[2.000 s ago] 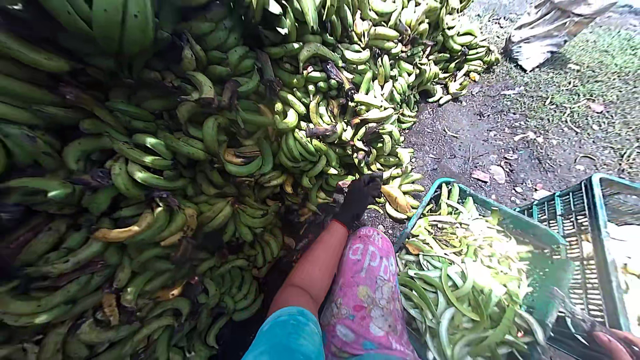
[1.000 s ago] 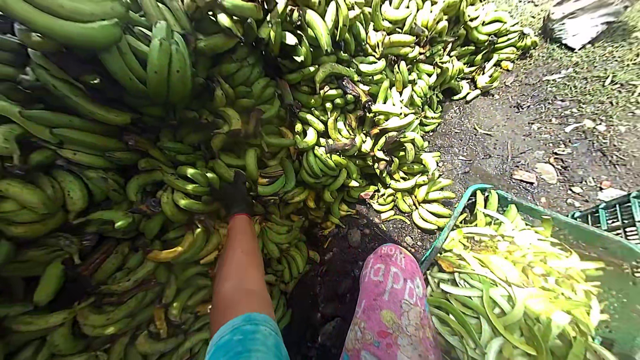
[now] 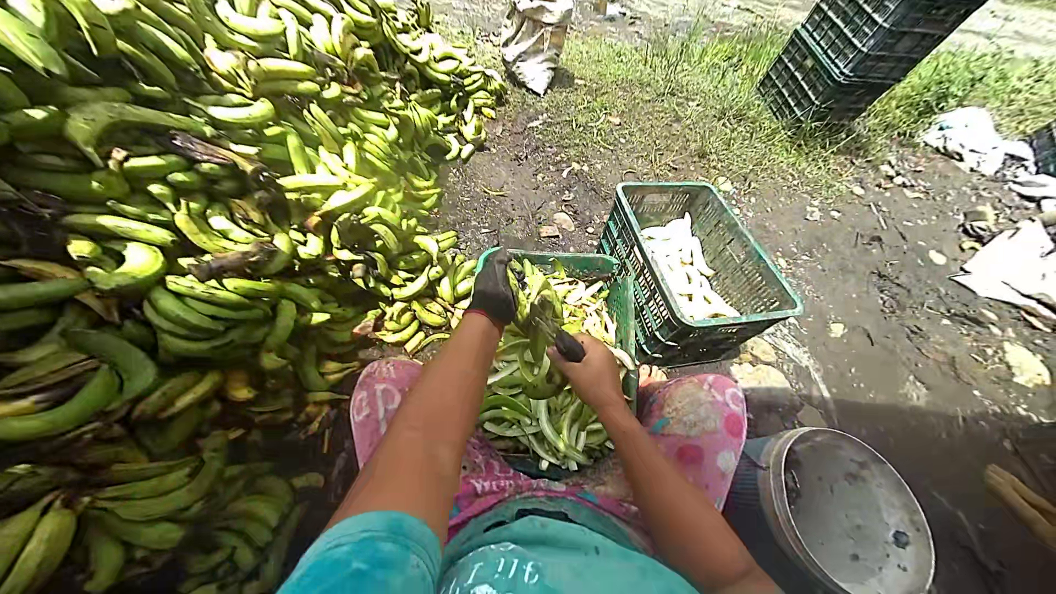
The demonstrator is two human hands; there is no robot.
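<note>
My left hand [image 3: 494, 289], in a dark glove, grips the top of a bunch of green plantains [image 3: 535, 305] above a green plastic crate [image 3: 623, 330] between my knees. Bare of any glove, my right hand [image 3: 592, 369] is closed around the black handle of a knife [image 3: 569, 346]. Its blade lies against the bunch and is mostly hidden or blurred. Long green and yellowish peels [image 3: 549, 429] fill the crate beneath both hands.
A large heap of green plantains [image 3: 206, 305] rises on the left. Peeled pale plantains [image 3: 689, 268] lie in a second crate [image 3: 718, 322] to the right. A round metal-rimmed container [image 3: 854, 511] stands by my right knee. Farther back are stacked crates [image 3: 833, 74] on grass.
My left hand has moved from the heap to above the peel crate and now holds a bunch. My right hand with the knife has come into view beside it. The view has swung right.
</note>
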